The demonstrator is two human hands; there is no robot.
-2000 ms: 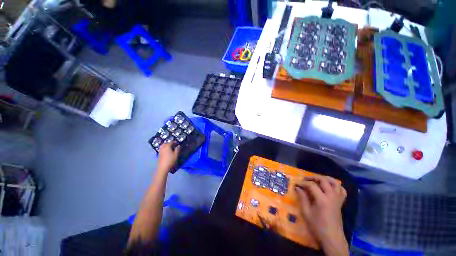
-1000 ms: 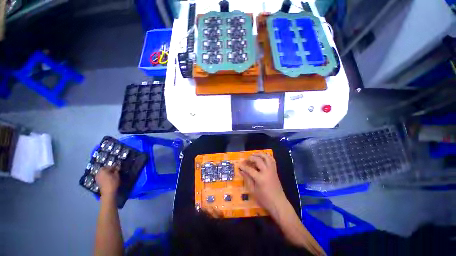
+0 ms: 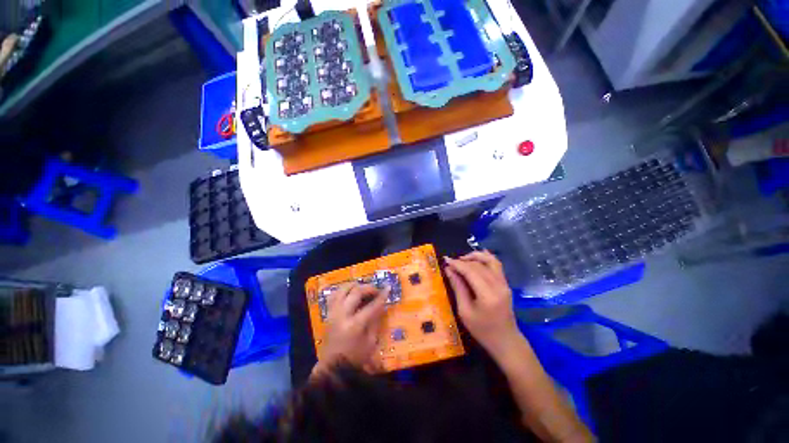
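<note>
The orange fixture plate (image 3: 415,346) lies tilted on a black surface in front of me. Silvery-black modules (image 3: 394,284) sit in its upper row, partly covered by my left hand (image 3: 353,322). My left fingertips are down at these modules; whether they hold one is hidden. Small dark components (image 3: 427,327) sit in upper and lower positions at the plate's right part. My right hand (image 3: 484,292) is at the plate's upper right edge, fingers bent and close together; I cannot tell if it holds anything. The black module tray (image 3: 206,333) at left holds modules along its left and top pockets.
Ahead stands the white machine (image 3: 320,212) with a touchscreen (image 3: 405,180), a red button (image 3: 526,148), a green fixture plate (image 3: 355,104) and a blue-covered plate (image 3: 432,43). A component tray (image 3: 606,227) is at right on a blue stool. An empty blister tray (image 3: 227,216) is at left.
My left hand has moved from the module tray onto the orange plate. My right hand has shifted from over the plate to its right edge. The view has turned and shifted.
</note>
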